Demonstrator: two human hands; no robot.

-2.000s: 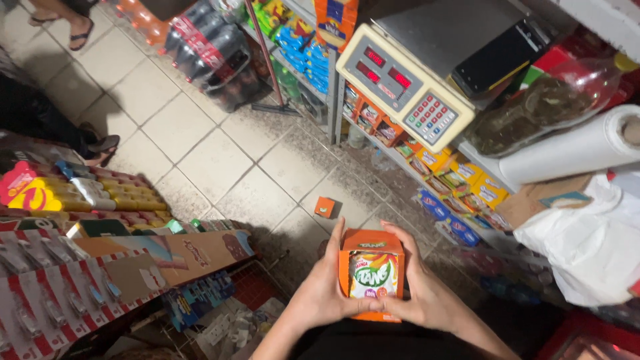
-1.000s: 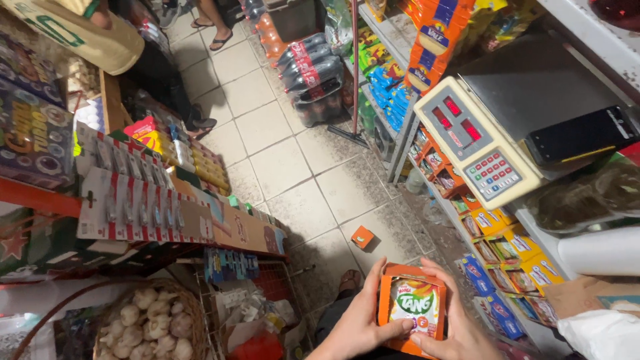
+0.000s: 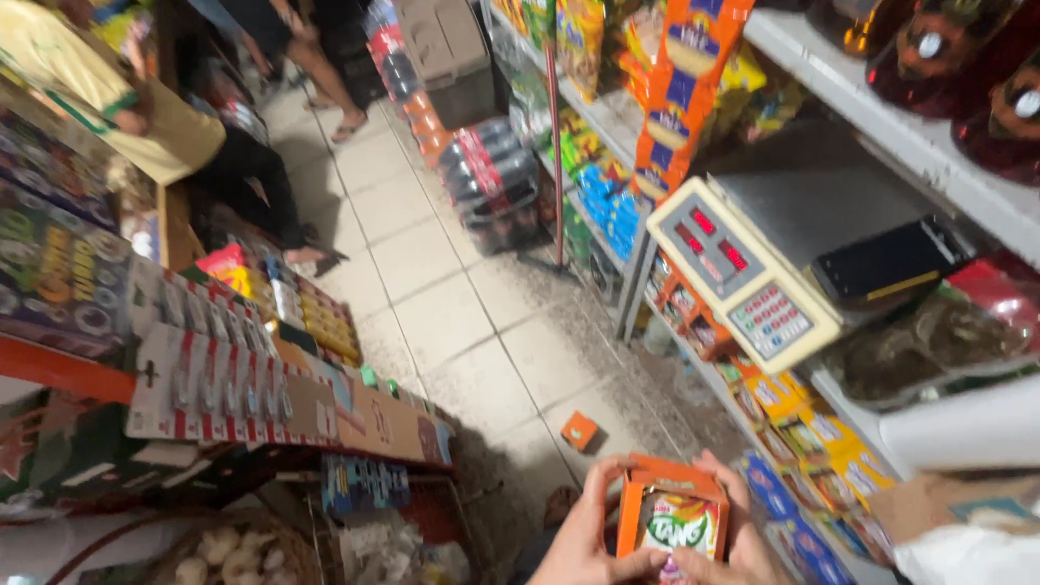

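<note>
Both my hands hold an orange Tang drink-mix box (image 3: 678, 520) at the bottom of the head view. Its front is cut open, and a sachet with the Tang logo shows inside. My left hand (image 3: 589, 528) grips the left side and my right hand (image 3: 735, 528) the right side, with both thumbs low on the front. A small orange piece (image 3: 579, 431), which looks like cardboard, lies on the tiled floor just beyond the box.
A digital scale (image 3: 743, 276) with a black phone (image 3: 890, 258) on it stands on the right shelf. Packed soda bottles (image 3: 490, 175) and a broom (image 3: 556, 162) are farther down the aisle. Hanging blister packs (image 3: 219, 382) and a basket of garlic (image 3: 231, 561) are at left. People are at upper left.
The view has swung, bringing more of the people and shelves at upper left into sight. Both hands keep their hold on the orange box throughout.
</note>
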